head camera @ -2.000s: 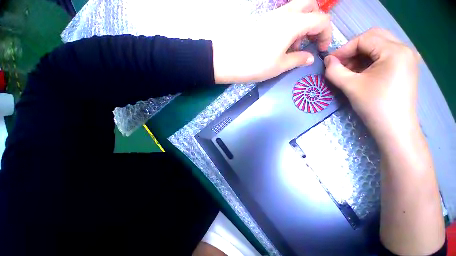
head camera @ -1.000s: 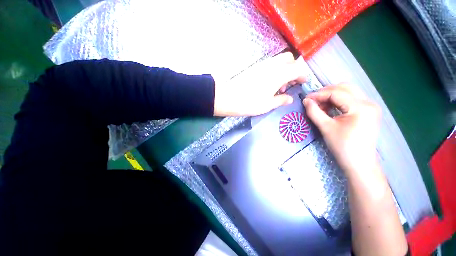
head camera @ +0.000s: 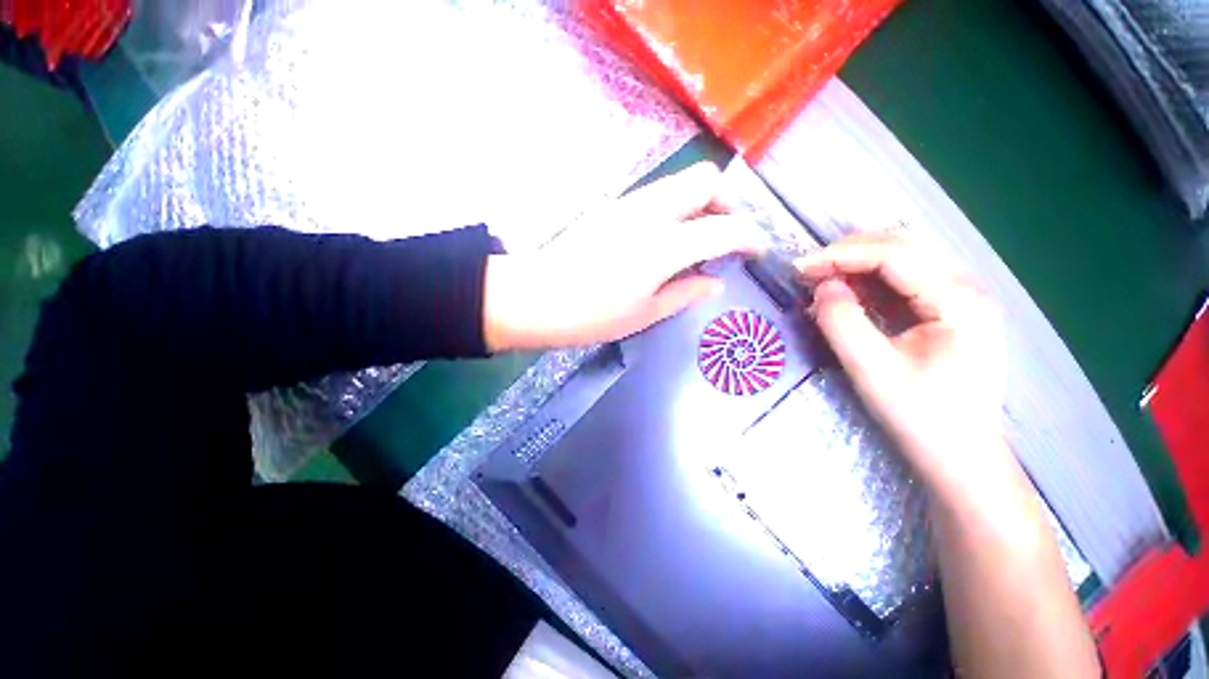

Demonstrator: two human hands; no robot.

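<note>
A grey laptop bottom cover [head camera: 636, 491] lies tilted on a bubble wrap mat [head camera: 444, 464], which shows through its rectangular opening. A round red-and-white fan vent grille [head camera: 743, 353] is near its upper corner. One black rubber foot [head camera: 553, 501] is on the cover's left edge. Another dark foot [head camera: 769, 284] lies at the far edge, between my hands. My left hand [head camera: 636, 259] rests on the cover's far corner, fingers spread, holding nothing visible. My right hand [head camera: 902, 338] is at the far edge with thumb and forefinger close together by the foot; whether they grip it is unclear.
Silvery bubble bags [head camera: 358, 133] lie beyond my left arm. Glossy orange-red bubble bags [head camera: 743, 60] are behind the cover. A long pale ribbed stack [head camera: 955, 265] curves behind my right hand. Flat red film [head camera: 1180, 438] is at the right edge. More bubbled bags [head camera: 1147, 80] are at top right.
The view has shifted, bringing the orange-red bags into sight. My left fingers have spread and moved slightly back from my right fingertips, and the dark foot now shows between the hands.
</note>
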